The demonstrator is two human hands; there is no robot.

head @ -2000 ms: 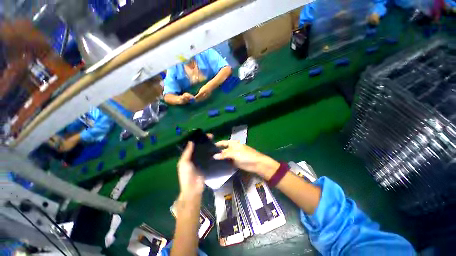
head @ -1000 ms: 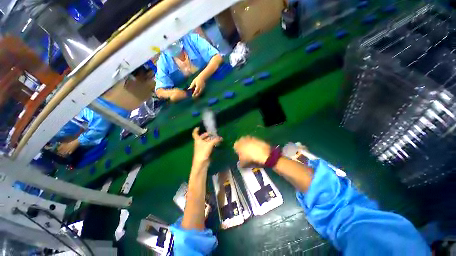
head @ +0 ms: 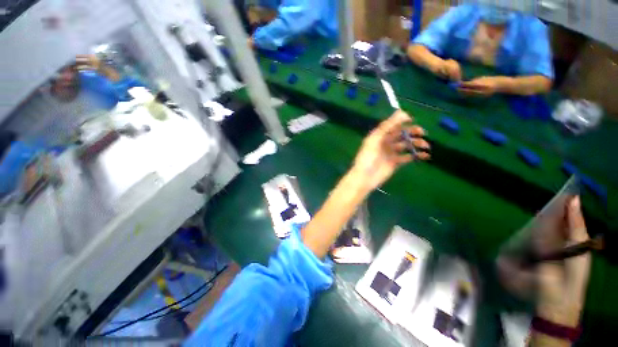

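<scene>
My left hand (head: 394,144) is raised over the belt's near edge, fingers curled and partly spread. A thin pale strip (head: 390,93) stands out from its fingertips, seemingly pinched; a thin dark item between the fingers is unclear. My right hand (head: 564,271), at the right, is blurred and holds a thin display assembly (head: 532,252) with a black and orange ribbon sticking out to the right. Stacks of silvery-white display assemblies (head: 405,254) with black and orange flex cables lie below and between the hands. Another assembly (head: 284,203) lies left of my left forearm.
Blue parts (head: 493,136) sit in a row along the green belt. A person (head: 522,51) in light blue works opposite; another sleeve (head: 298,26) shows top left. A metal post (head: 254,81) and small white cloth (head: 260,152) stand left, beside white machine housing (head: 169,162).
The view has swung left, bringing in the white housing. The black slab was in both hands, then lay on the belt, and is now out of view. My right hand has taken a display assembly.
</scene>
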